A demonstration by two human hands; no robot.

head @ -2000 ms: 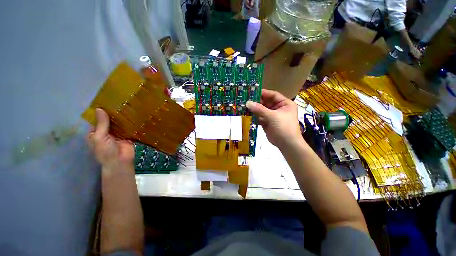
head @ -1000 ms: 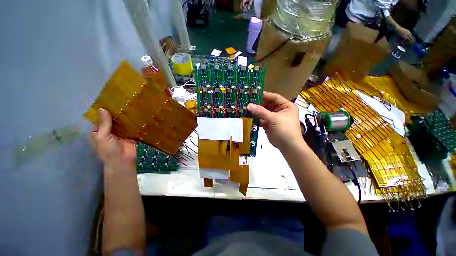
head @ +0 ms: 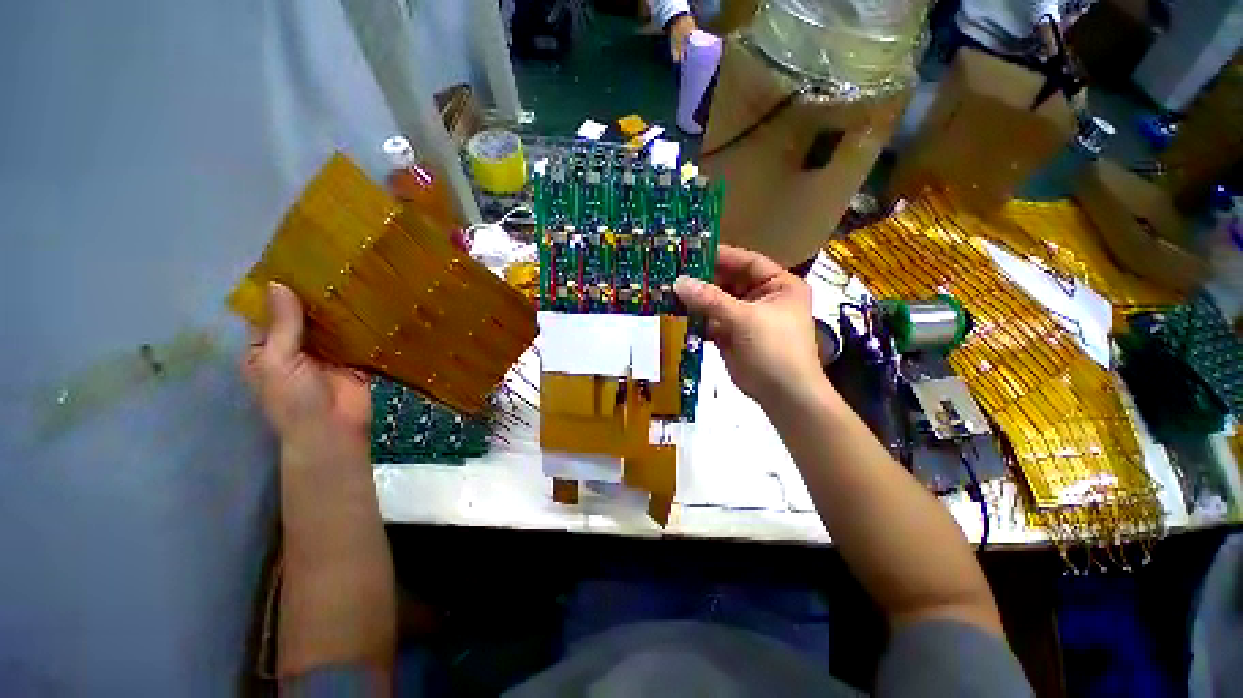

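My left hand (head: 307, 368) holds an amber film sheet (head: 395, 293) by its lower left edge, thumb on top. The sheet is tilted, with dark parallel lines and thin lead wires at its right edge. My right hand (head: 754, 316) grips a green circuit board panel (head: 627, 232) at its right edge, with the thumb on its face. Amber film pieces (head: 579, 416) and white patches (head: 597, 346) cover the panel's lower part and hang below it. Another green panel (head: 425, 426) lies on the bench below the amber sheet, partly hidden.
A solder wire spool (head: 927, 323) and soldering equipment (head: 943, 409) stand right of my right hand. A large amber stack (head: 1009, 361) lies further right. Behind are a cardboard box (head: 784, 171), a bottle (head: 402, 164) and a yellow roll (head: 496, 162). A pale wall is left. People's arms show behind.
Both hands keep their grips and have barely moved. The amber sheet has tilted slightly. A person's hand in the background now reaches the pale purple bottle.
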